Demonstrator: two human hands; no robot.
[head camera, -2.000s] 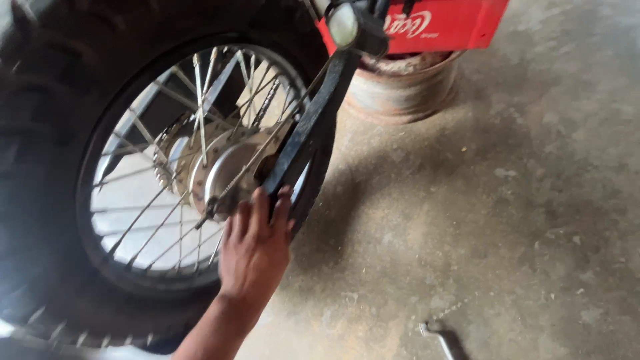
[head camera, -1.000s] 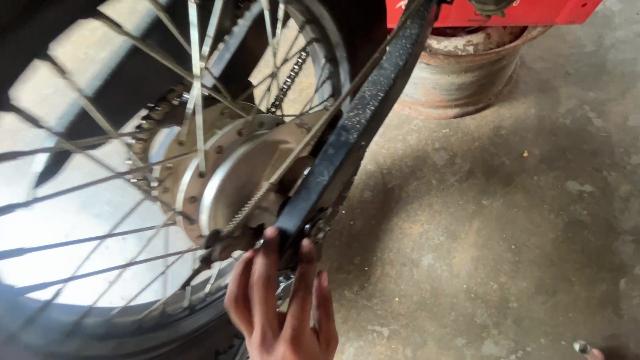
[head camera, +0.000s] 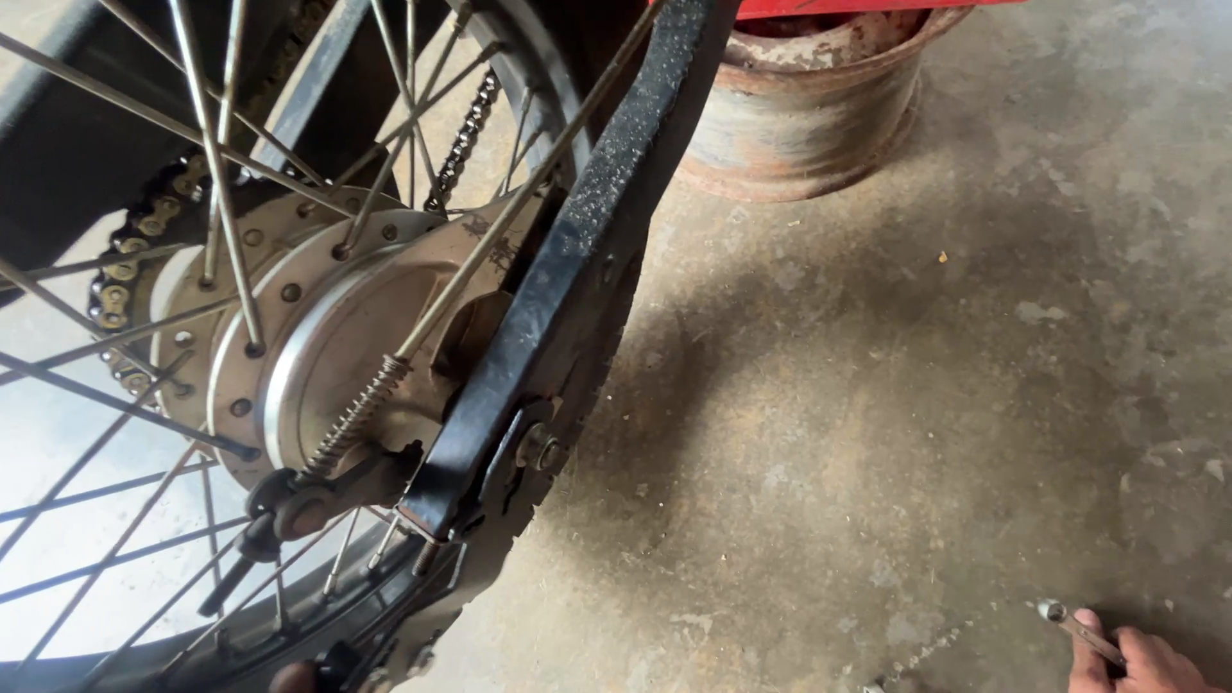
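Note:
At the bottom right, the fingers of my right hand (head camera: 1145, 664) are closed around a metal wrench with a socket-like end (head camera: 1088, 635), low over the concrete floor. Only a fingertip of my left hand (head camera: 294, 678) shows at the bottom edge, beside dark parts by the tyre; what it touches is unclear. Above it is a motorcycle's rear wheel with a metal hub (head camera: 337, 327), spokes and a chain (head camera: 120, 279). The black swingarm (head camera: 549, 289) runs diagonally past the hub, with the axle nut (head camera: 539, 448) near its lower end. A brake rod with a spring (head camera: 356, 414) reaches the brake arm.
A rusty steel wheel rim (head camera: 808, 115) stands on the concrete floor (head camera: 866, 385) at the top, under the edge of a red object (head camera: 876, 8). A small metal piece (head camera: 874, 687) lies at the bottom edge, left of my right hand.
The hand at the swingarm's end has left that spot. My right hand has come into view at the bottom right, on the tool that lay on the floor. The view has moved closer to the hub.

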